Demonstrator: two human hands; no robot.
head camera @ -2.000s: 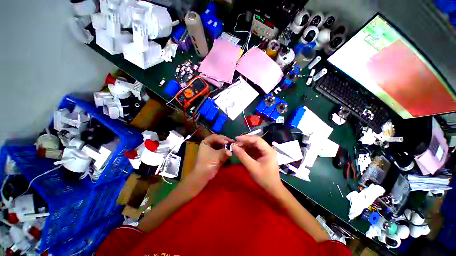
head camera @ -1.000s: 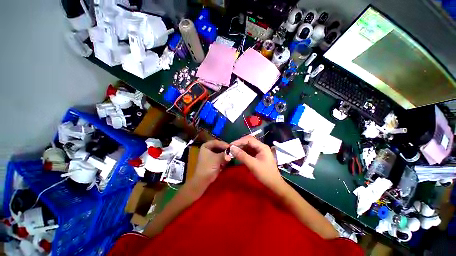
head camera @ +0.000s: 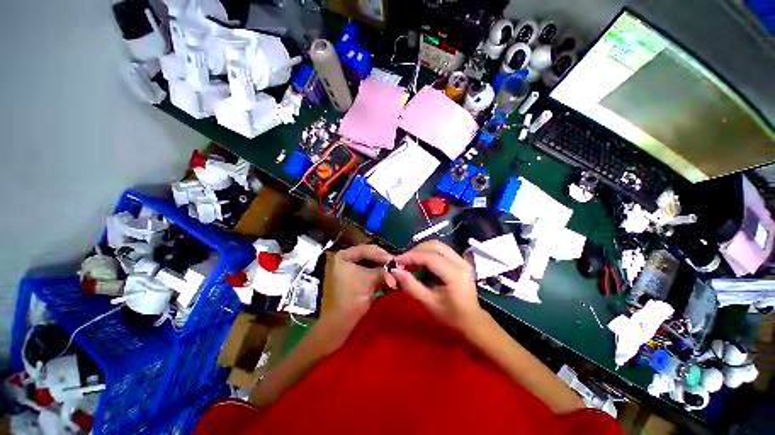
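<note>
A small part (head camera: pixel 392 266), partly dark and partly pale, is pinched between the fingertips of both hands in front of the red shirt, at the near edge of the bench. My left hand (head camera: pixel 355 280) holds it from the left with thumb and forefinger. My right hand (head camera: pixel 437 276) holds it from the right, its fingers bent. The fingers cover most of the part, and it is too small to tell exactly what it is.
On the dark green bench (head camera: pixel 552 314) are white camera bodies (head camera: pixel 540 246), an orange-edged multimeter (head camera: pixel 331 167), pink sheets (head camera: pixel 439 121), blue blocks (head camera: pixel 463 182), a keyboard (head camera: pixel 599 155) and red-handled pliers (head camera: pixel 610 279). A monitor (head camera: pixel 654 102) stands right. Blue crates (head camera: pixel 140 374) with white cameras stand left.
Both hands have stayed together, with the fingertips shifting around the small part. They sit slightly lower in view. The view has shifted a little over the bench.
</note>
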